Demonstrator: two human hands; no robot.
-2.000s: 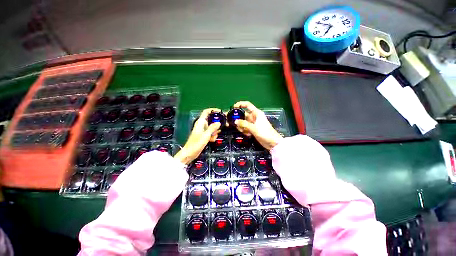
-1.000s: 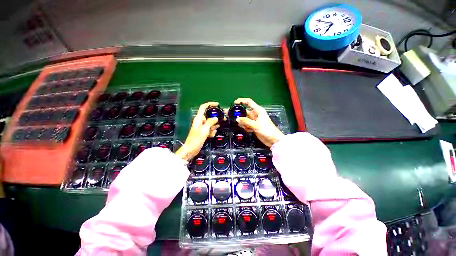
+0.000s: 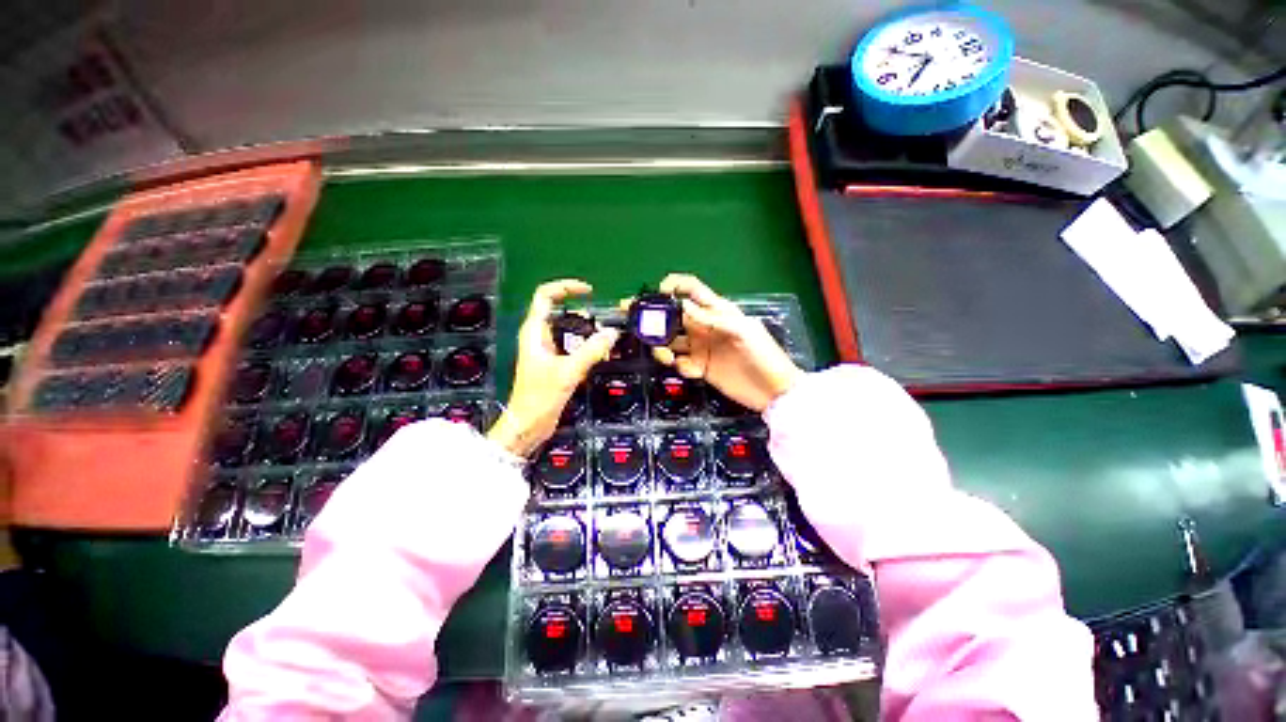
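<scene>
My left hand (image 3: 547,370) holds a round black unit (image 3: 574,333) between thumb and fingers, tilted, with a small pale patch showing. My right hand (image 3: 725,343) holds another round black unit (image 3: 654,319) with a pale square patch facing me. Both hands are above the back rows of a clear blister tray (image 3: 677,693) directly in front of me. Its nearer pockets hold round black units, many with red marks, some silvery with glare. The hands and sleeves hide part of the back rows and the right side.
A second blister tray (image 3: 184,537) with dark units lies left, beside an orange-red tray (image 3: 85,473) carrying dark parts. At right are a black mat (image 3: 987,289) with red edge, a blue clock (image 3: 863,88), a parts box (image 3: 1037,167), a paper slip (image 3: 1145,282) and a dark tray (image 3: 1149,670).
Both units have been turned, from dark faces with blue glints to sides with pale patches. The left hand's fingers have shifted left and opened wider around its unit.
</scene>
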